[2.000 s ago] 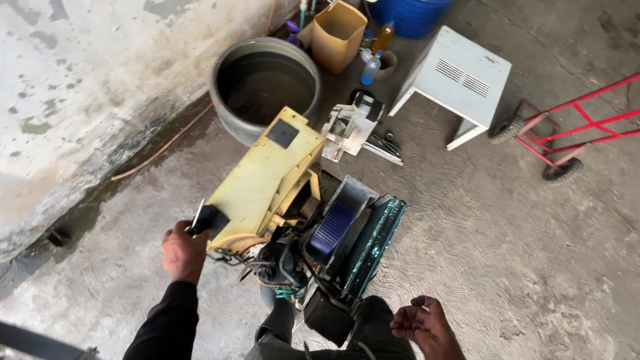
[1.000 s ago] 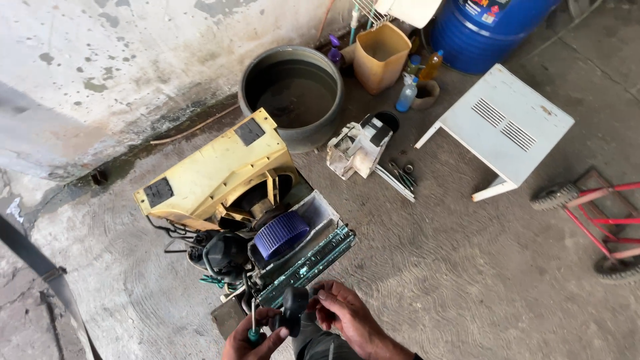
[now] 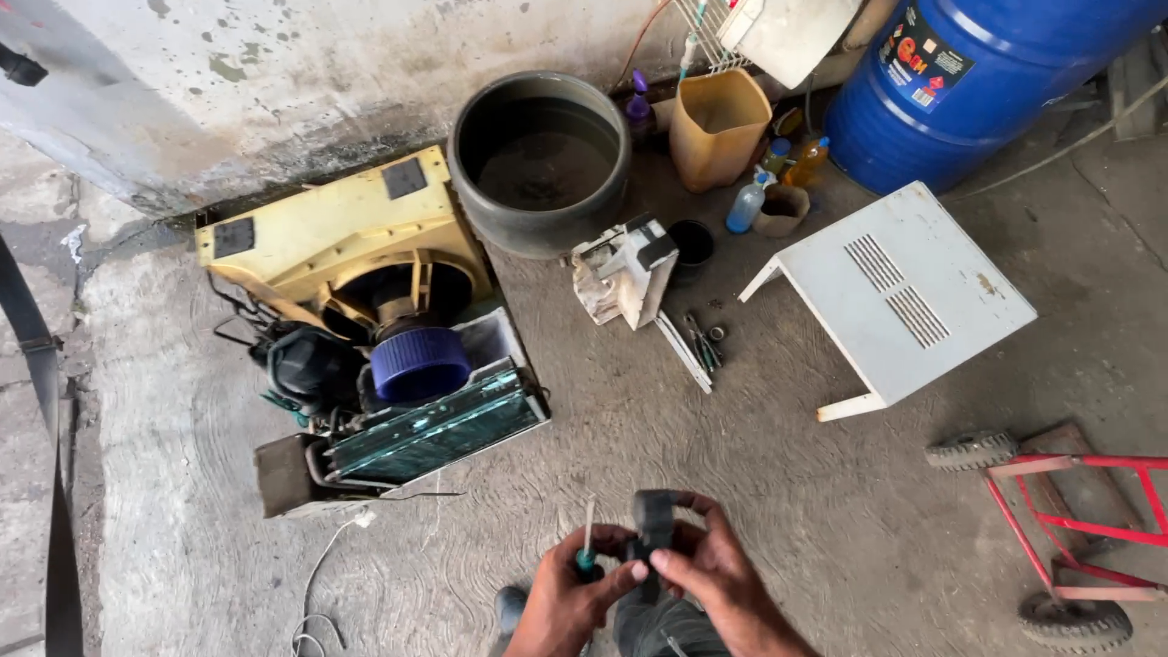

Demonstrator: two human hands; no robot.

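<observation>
My left hand (image 3: 575,584) holds a screwdriver (image 3: 587,547) with a teal handle, its shaft pointing up, and its fingertips touch a small black part (image 3: 653,525). My right hand (image 3: 712,561) grips that black part from the other side; its kind cannot be told. Both hands are near the bottom middle. To their upper left, an opened window air conditioner rests on the concrete floor, with a yellow housing (image 3: 338,214), a blue blower wheel (image 3: 420,363), a black compressor (image 3: 315,363) and a finned coil (image 3: 438,427).
A basin of dark water (image 3: 540,228) stands by the wall. Right of it are a plastic container (image 3: 716,128), a spray bottle (image 3: 746,205) and a blue drum (image 3: 967,91). Pliers (image 3: 703,347) lie beside a white part (image 3: 639,274). A white metal cover (image 3: 912,301) and a red hand truck (image 3: 1086,525) are right.
My left hand has left the yellow housing, where it was two seconds ago. Both hands have come together at the black part. The view has shifted greatly.
</observation>
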